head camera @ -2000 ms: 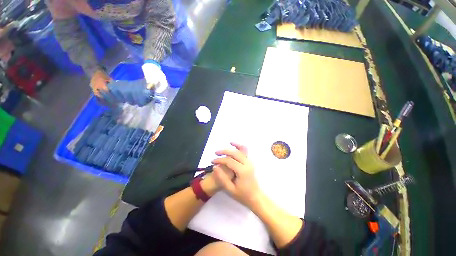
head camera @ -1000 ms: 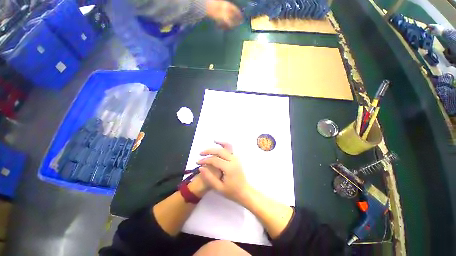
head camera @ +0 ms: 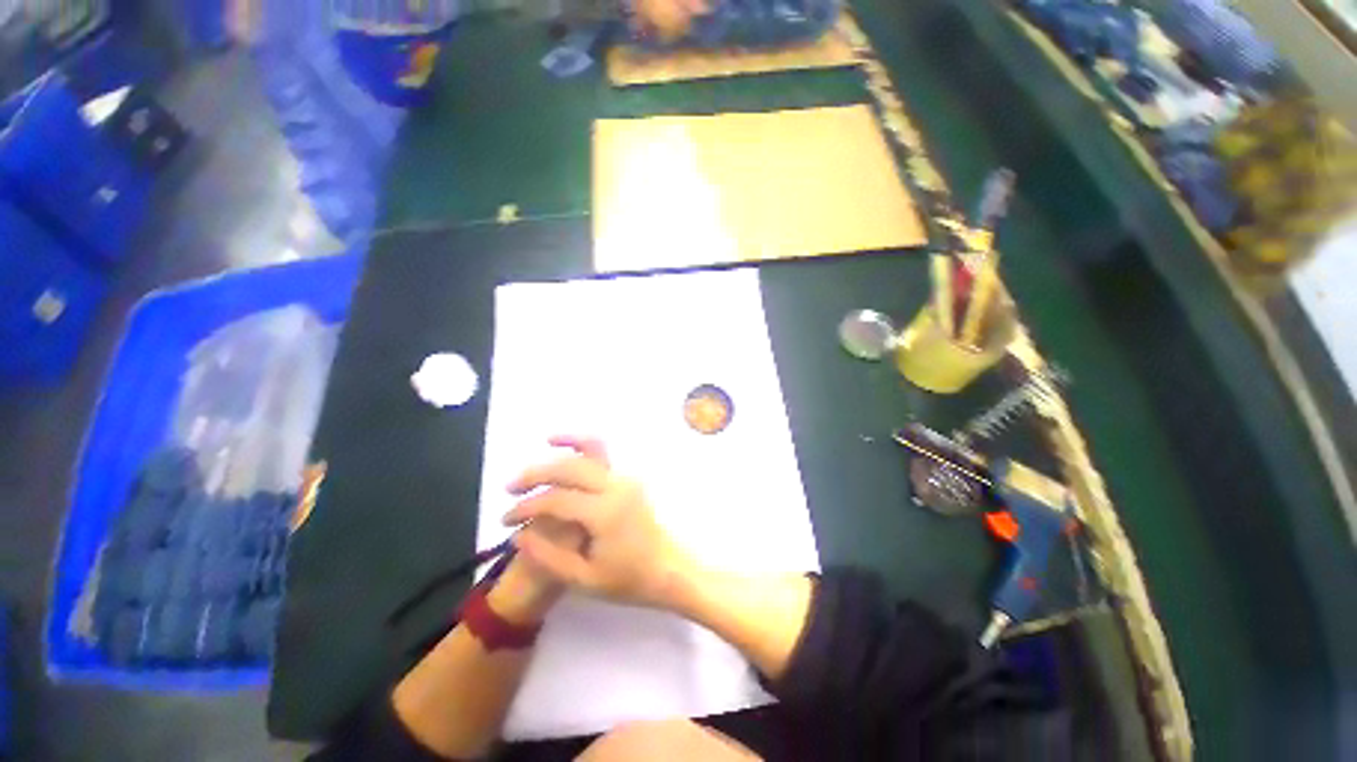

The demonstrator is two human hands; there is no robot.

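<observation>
My left hand (head camera: 539,563), with a dark red band at the wrist, rests over the white paper sheet (head camera: 640,335) and is mostly covered by my right hand. My right hand (head camera: 603,533) lies across it, fingers slightly apart, with no object visible in it. The palms are hidden. Thin black handles, perhaps of cutters (head camera: 435,584), stick out left of my left wrist. A small round dish (head camera: 709,410) with brown-gold contents sits on the paper, ahead and right of my hands.
Left are a white blob (head camera: 445,380) and a blue crate (head camera: 98,447) of blue units. Cardboard (head camera: 759,186) lies beyond the paper. Right are a round lid (head camera: 866,334), a pen pot (head camera: 941,357), a coil-spring stand (head camera: 947,479) and a blue-orange tool (head camera: 1030,558). Another person's hand shows at top.
The view has shifted, so the bench appears further left. The other person's hands have moved from the crate to the blue units at the far end. My hands remain together.
</observation>
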